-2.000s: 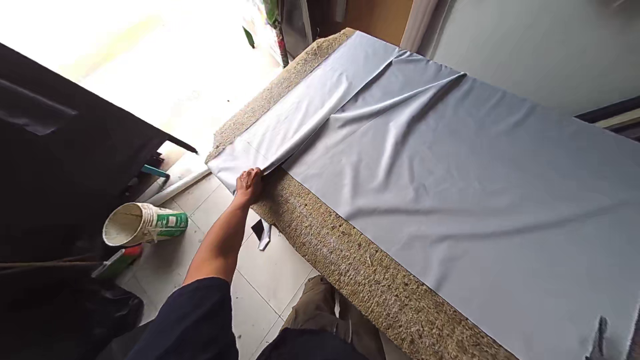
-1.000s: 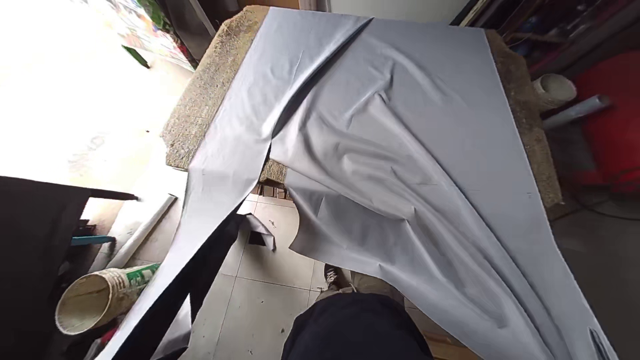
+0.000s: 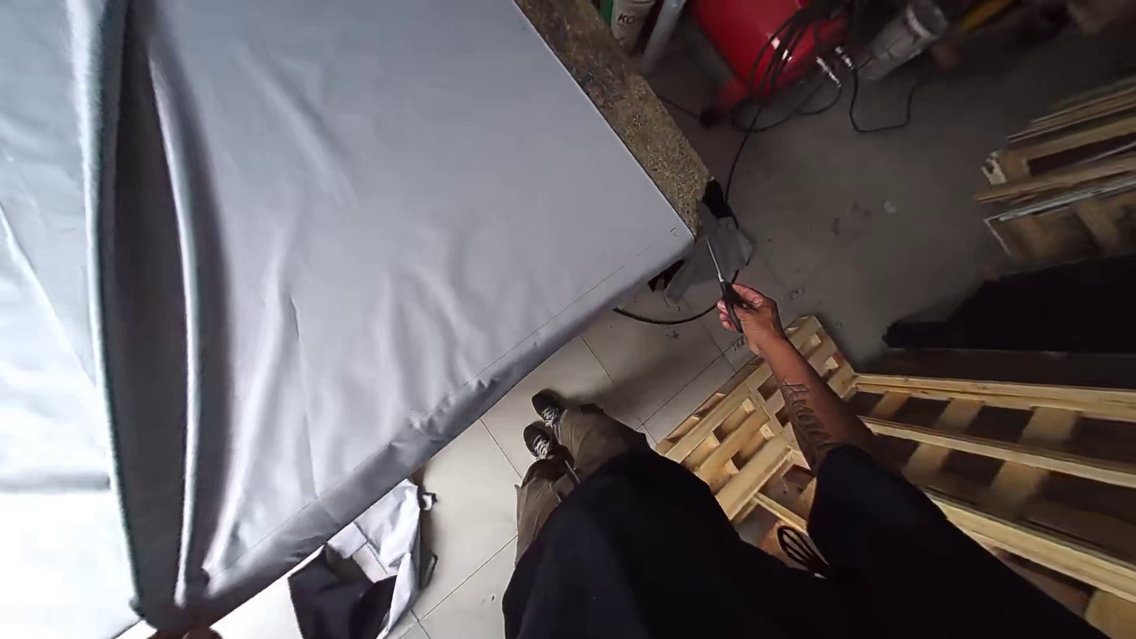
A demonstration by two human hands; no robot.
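Observation:
My right hand [image 3: 753,318] grips the dark handles of a pair of scissors [image 3: 721,271], whose blades point up toward the corner of the table. Smooth grey fabric [image 3: 461,177] covers much of the tabletop, with wrinkles and a marked line near its close edge. At the bottom left, my left hand [image 3: 185,633] shows only as fingertips at the gathered end of a long fabric fold [image 3: 146,311]; most of it lies outside the view. The speckled tabletop edge [image 3: 643,120] shows along the right side of the fabric.
Wooden pallets [image 3: 967,444] stand at the right. Behind the table are a red tank [image 3: 763,40] and loose black cables [image 3: 781,53]. Scraps of fabric [image 3: 390,532] lie on the tiled floor near my shoes [image 3: 541,426]. Stacked boards [image 3: 1065,169] are at the far right.
The scissors, lying on the fabric at the lower right in both earlier frames, are now in my right hand. A large dark fold has formed at the left. The view has turned strongly right.

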